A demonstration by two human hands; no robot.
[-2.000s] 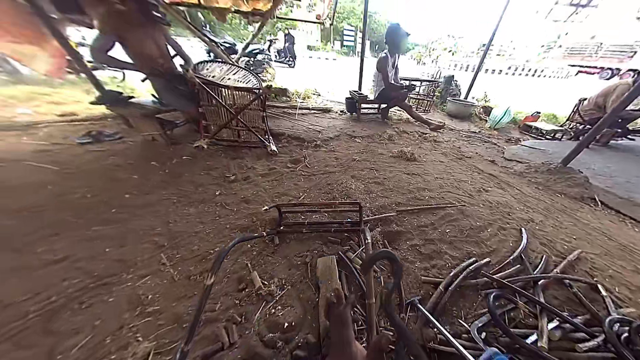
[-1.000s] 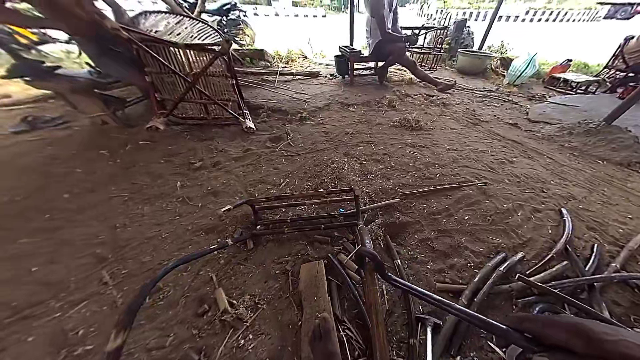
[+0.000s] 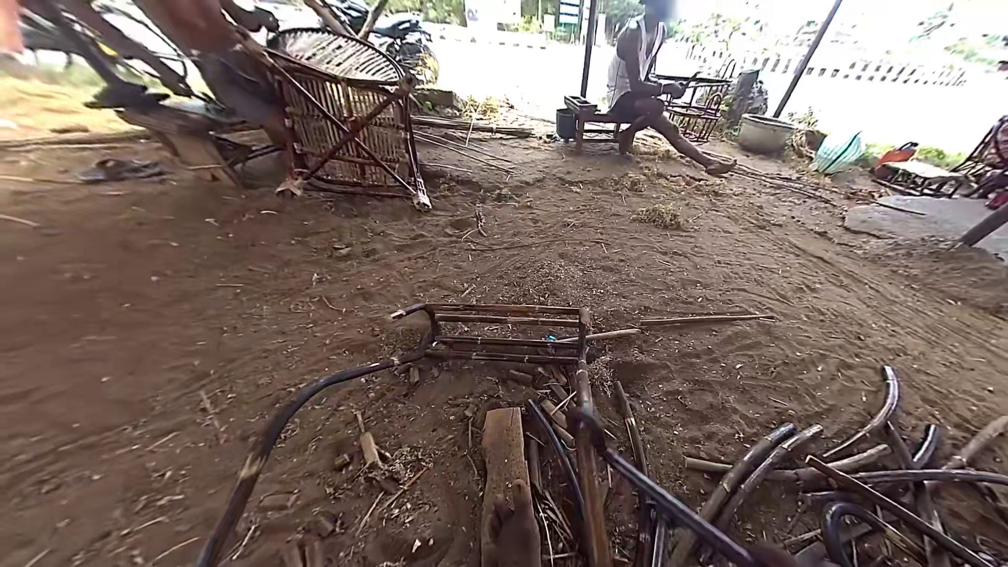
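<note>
A cane frame with several parallel rungs (image 3: 508, 320) lies on the dirt ahead of me. From its left side a long bent dark cane pole (image 3: 287, 413) curves down to the bottom edge. At its right, an upright cane piece (image 3: 587, 457) runs toward me, and a dark bent pole (image 3: 677, 508) slants to the lower right. A sliver of my right hand (image 3: 776, 556) shows at the bottom edge beside that pole's end; its fingers are hidden. My left hand is out of view. What looks like a bare foot (image 3: 516, 524) rests on a wooden block (image 3: 502, 441).
Bent cane pieces (image 3: 882, 476) lie heaped at the lower right. A woven cane chair (image 3: 346, 118) stands at the upper left beside a blurred person (image 3: 228, 71). Farther back, another person (image 3: 638, 87) sits on a low bench (image 3: 594, 124), left of a round basin (image 3: 764, 135).
My right hand, beside the dark pole at the lower right one second ago, has moved mostly below the bottom edge. The dark pole's curved end, raised near the block two seconds ago, now slants to the right.
</note>
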